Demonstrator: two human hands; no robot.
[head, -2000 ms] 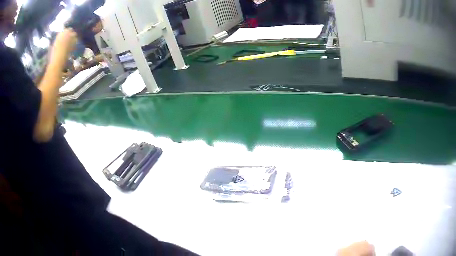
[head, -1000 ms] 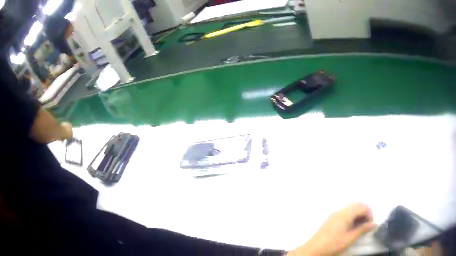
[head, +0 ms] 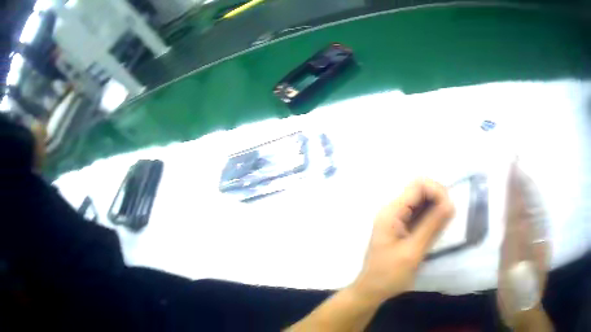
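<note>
A dark rectangular frame with a large pale window (head: 478,211) lies on the white bench between my hands. My left hand (head: 405,240) is bare, with curled fingers over the frame's left side; its fingertips are blurred, and whether they grip anything is hidden. My right hand (head: 523,249) is just right of the frame, blurred and seen edge-on, fingers pointing away from me, with a white cover on one digit. I cannot tell whether it holds anything. A clear bag around a dark flat part (head: 266,165) lies left of my hands.
Stacked black housings (head: 136,194) lie at the left, beside a small dark frame (head: 87,209). A black housing (head: 314,74) lies on the green belt (head: 214,97). A small printed mark (head: 488,125) is on the bench. Another person's dark sleeve (head: 58,227) fills the lower left.
The view has swung right and down, so bench things appear further left and higher. My left hand has come in fully; my right hand now shows at the right. The other person's hand has moved left.
</note>
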